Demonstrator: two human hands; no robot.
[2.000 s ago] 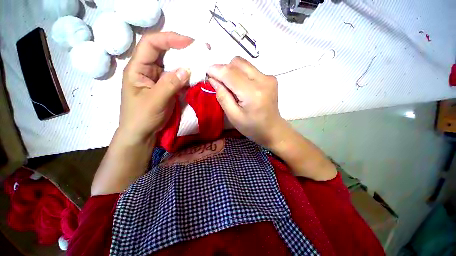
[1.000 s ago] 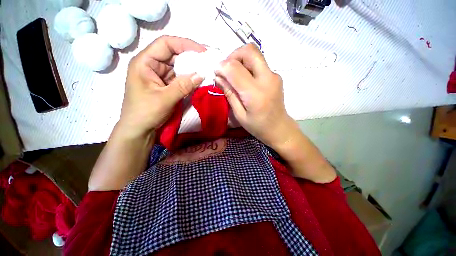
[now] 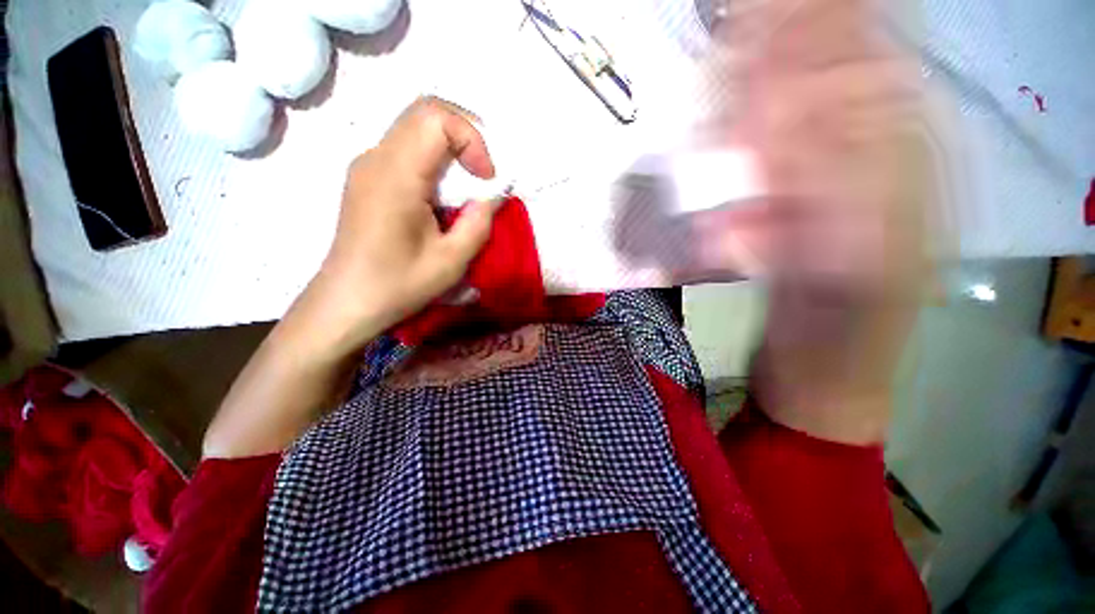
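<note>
My left hand (image 3: pixel 408 216) pinches a white pompom (image 3: pixel 466 186) and the red plush piece (image 3: pixel 510 258) at the table's front edge, above my lap. Only a small part of the pompom shows between thumb and forefinger. A faint thread runs right from the pinch. My right hand (image 3: pixel 829 156) is out to the right over the table and strongly blurred. Its fingers cannot be made out, nor whether they hold a needle. Silver thread snips (image 3: pixel 582 60) lie on the table beyond the red piece.
A black smartphone (image 3: pixel 102 138) lies at the left on the white ribbed cloth. Several loose pompoms (image 3: pixel 226 106) are grouped right of it. A box (image 3: pixel 192 402) with red pieces (image 3: pixel 84 462) stands low at left. Red scraps (image 3: pixel 1033 100) lie at far right.
My right hand has moved away from the red piece, far to the right. My left hand has turned and now covers more of the pompom.
</note>
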